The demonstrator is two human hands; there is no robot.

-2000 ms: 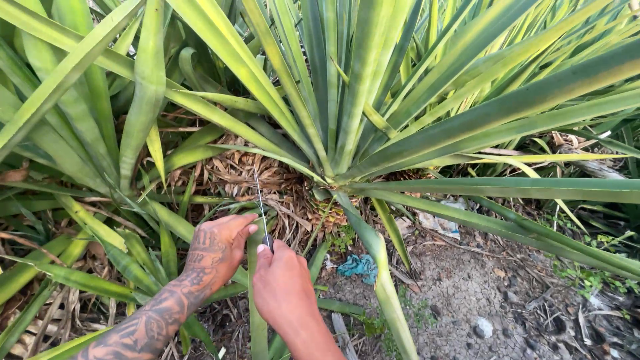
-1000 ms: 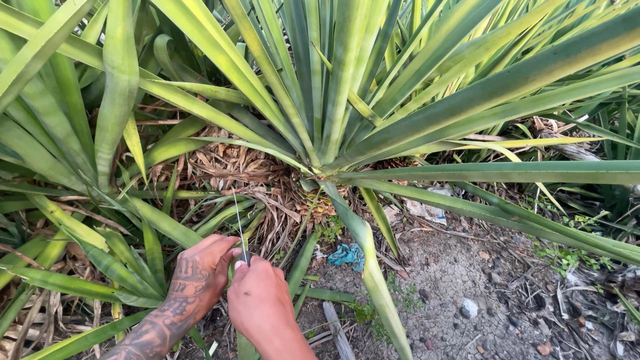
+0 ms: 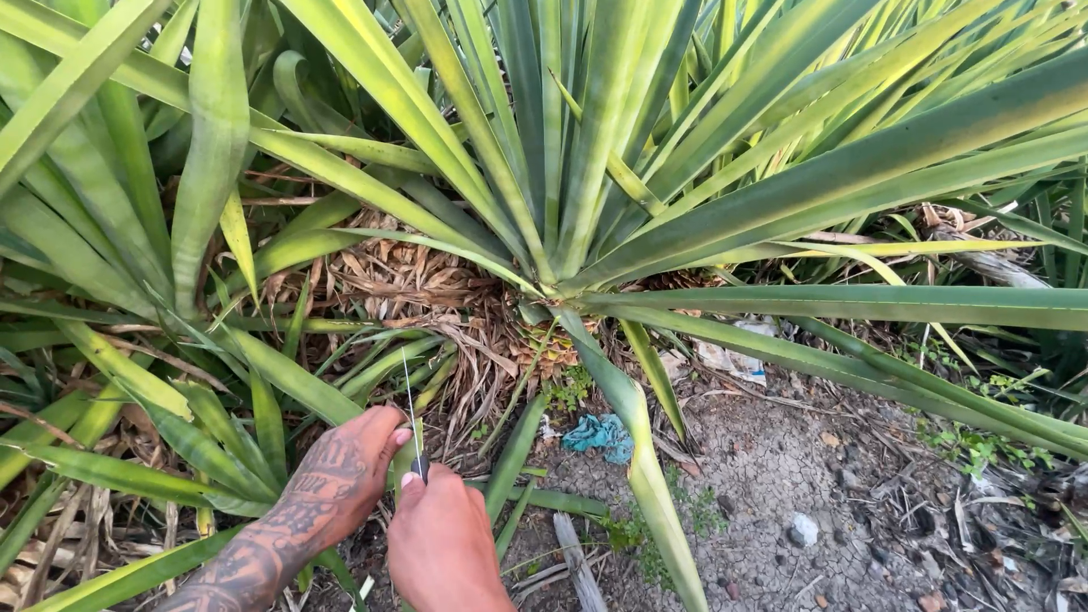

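My right hand (image 3: 446, 531) is closed around the dark handle of a knife (image 3: 411, 399), whose thin blade points up and away, seen nearly edge-on. Beside it on the left, my tattooed left hand (image 3: 353, 455) has thumb and fingers pinched on a narrow green leaf piece (image 3: 403, 463) close to the blade; its lower part is hidden by my hands. Beyond both hands stands a large agave-like plant (image 3: 552, 289) with long stiff leaves spreading from its base. Dry brown leaf remains (image 3: 408, 285) lie around that base.
More spiky plants (image 3: 204, 340) crowd the left side. A bent leaf (image 3: 650, 484) hangs down right of my hands. On the cracked soil (image 3: 756, 484) lie a teal cloth-like scrap (image 3: 599, 435), a white stone (image 3: 802, 530) and a grey piece of wood (image 3: 580, 561).
Both hands stay close together with the knife. They were higher among the leaves two seconds ago and are now lower, nearer the bottom edge of the view.
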